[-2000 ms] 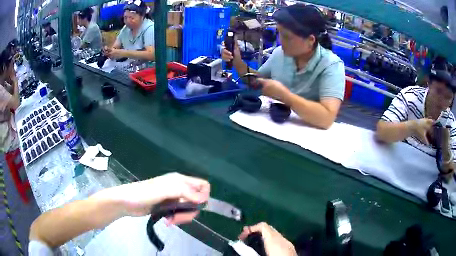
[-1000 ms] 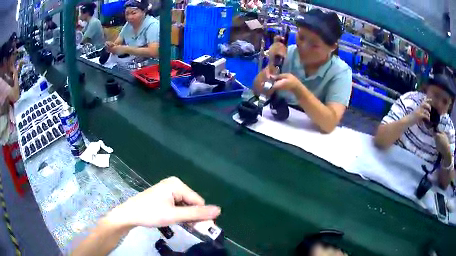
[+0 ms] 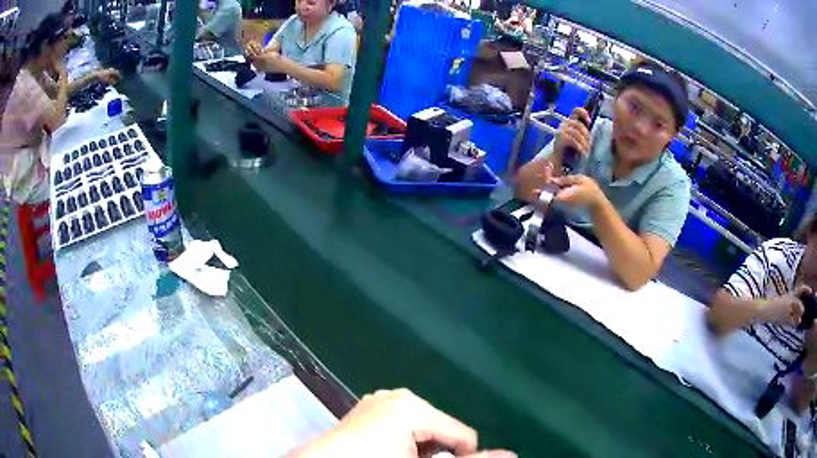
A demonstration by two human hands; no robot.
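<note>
My left hand [image 3: 403,428] is at the bottom edge, partly cut off, with fingers curled. A tiny pale bit shows at its fingertips, but what it holds is hidden below the edge. My right hand is out of the picture. The white work mat [image 3: 255,428] lies on the bench just left of my hand, with a small dark piece [image 3: 240,386] by its upper edge. No headset shows in front of me.
The green conveyor belt [image 3: 358,268] runs past the bench. A spray can [image 3: 161,215], a crumpled white cloth [image 3: 206,267] and a tray of small black parts [image 3: 100,183] stand left. Across are red [image 3: 313,132] and blue bins [image 3: 430,184], and a worker [image 3: 640,170] handling a headset.
The view has turned left. My left hand now sits lower and is partly cut off. The black headset, white-ended strip and my right hand have gone out of view.
</note>
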